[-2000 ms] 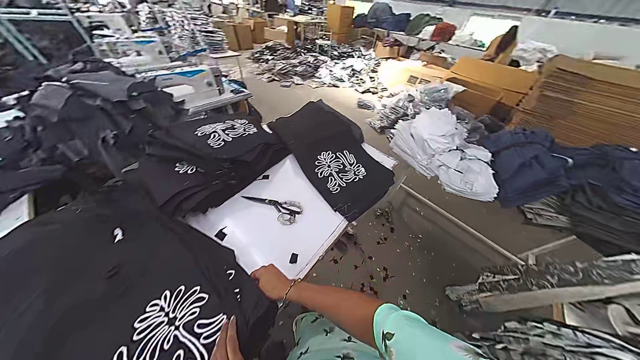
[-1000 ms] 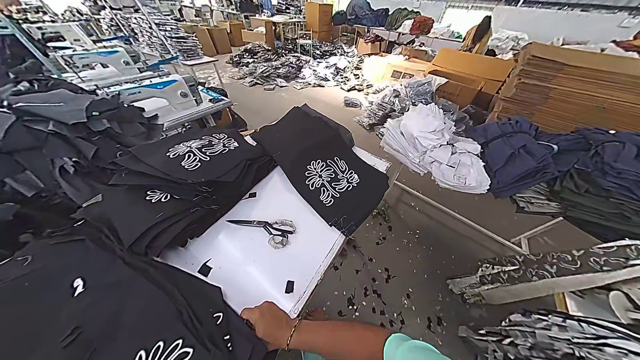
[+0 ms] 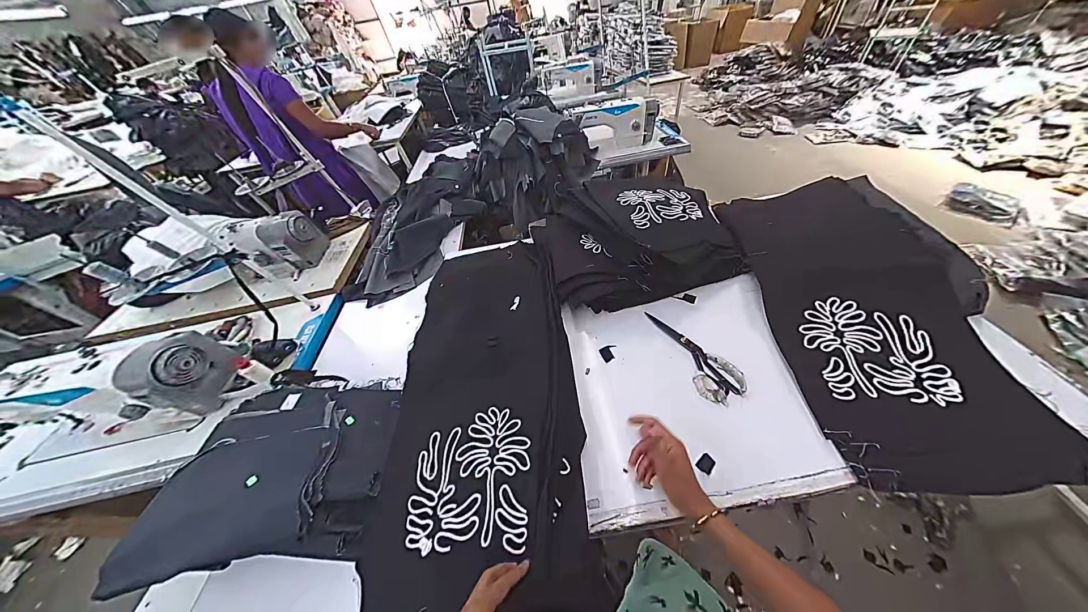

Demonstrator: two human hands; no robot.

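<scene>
Black fabric panels with a white embroidered plant motif (image 3: 472, 340) lie stacked left of the bare white tabletop. At their lower edge rests my left hand (image 3: 497, 586), its fingertips on the cloth; the rest is cut off by the frame. My right hand (image 3: 659, 455), with a bracelet at the wrist, hovers over or touches the white tabletop (image 3: 629, 374), fingers loosely apart and holding nothing. Just above it lies a pair of fabric shears (image 3: 710, 365), handles toward me. A second black embroidered panel (image 3: 867, 280) covers the right side, and a folded black stack (image 3: 646, 246) lies behind.
Dark grey folded fabric (image 3: 246, 476) lies at lower left, near a sewing machine (image 3: 183, 365). Another sewing machine (image 3: 616, 123) stands behind a heap of dark cut pieces (image 3: 535, 161). A co-worker in purple (image 3: 272, 110) is at the back left. Scraps litter the floor (image 3: 765, 552).
The view has swung left. My right hand, earlier at the black fabric's edge by the tabletop, is now off it over the white surface. The near black panels now lie straighter, in a narrower stack.
</scene>
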